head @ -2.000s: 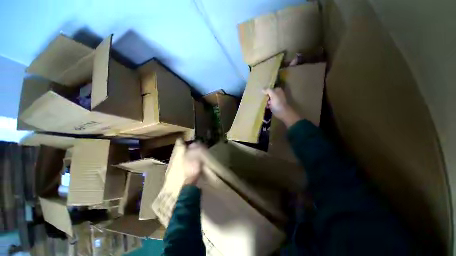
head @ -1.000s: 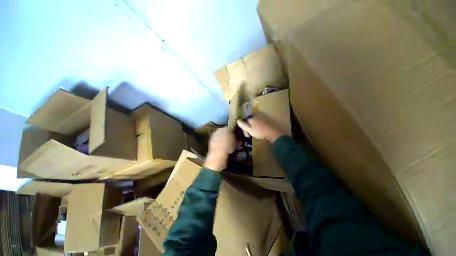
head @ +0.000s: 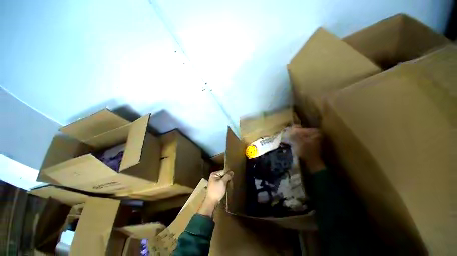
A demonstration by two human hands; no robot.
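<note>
An open brown carton (head: 235,172) stands in front of me, with black and white pieces (head: 273,167) inside. A white piece with a round yellow mark (head: 261,147) lies across its far end. My left hand (head: 218,185) grips the carton's upright left flap, thumb on top. My right hand (head: 306,145) is blurred at the carton's far right corner, close to the end of the white piece. Its fingertips are unclear, so I cannot tell whether it holds that piece or the carton edge.
A large carton (head: 386,130) rises close on the right, with another open carton behind it. Open cartons are stacked at the left, the upper one (head: 75,175) holding purple pieces (head: 112,156). A pale wall (head: 200,60) stands behind. A loose-looking printed flap (head: 170,235) juts up beside my left forearm.
The carton's flap has been pulled open to the left, exposing the contents. My left hand now grips it lower down, and my right hand has moved to the carton's right side. The view has shifted.
</note>
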